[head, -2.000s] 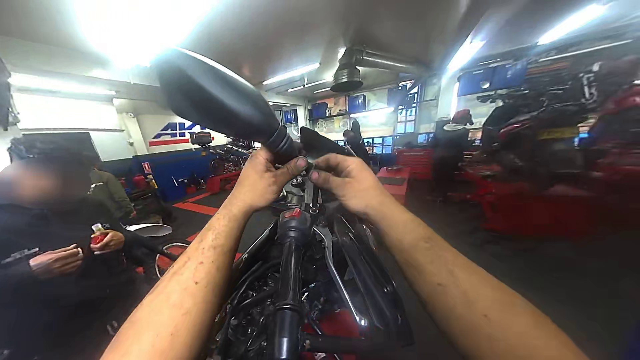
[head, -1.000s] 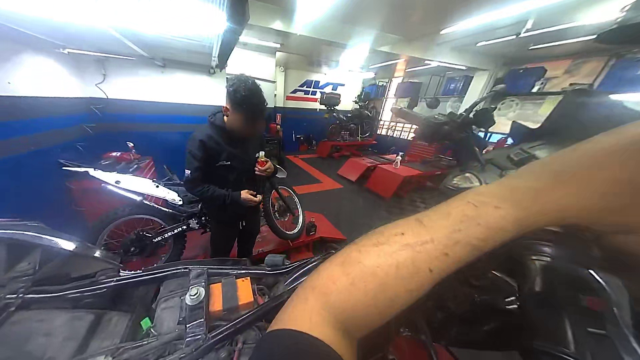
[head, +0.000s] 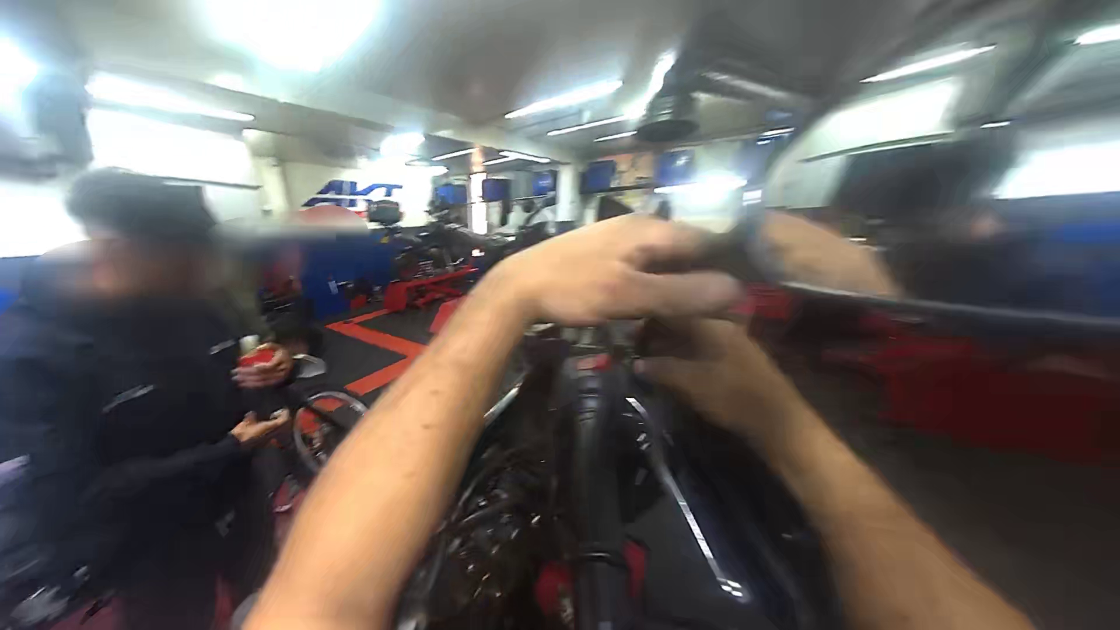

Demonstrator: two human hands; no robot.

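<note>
My left hand (head: 630, 271) is closed on the stem end of a motorcycle mirror (head: 884, 227), whose reflective glass faces me at the upper right. Just below it, my right hand (head: 709, 367) is at the mirror mount, blurred, and its fingers are partly hidden behind the left. Under both hands runs the handlebar grip (head: 599, 472) of the motorcycle, with a metal lever (head: 687, 507) to its right. Whether the right fingers hold a part cannot be made out.
A person (head: 131, 376) in dark clothes stands close at the left, holding a small red-and-white container (head: 258, 357). A spoked wheel (head: 324, 429) is beside them. Red lift benches (head: 989, 394) stand at the right, and more motorcycles (head: 437, 249) are at the back.
The view has swung back from the motorcycle's side to its handlebar. Two seconds ago the mirror's black back showed at the upper left; now its glass shows at the right.
</note>
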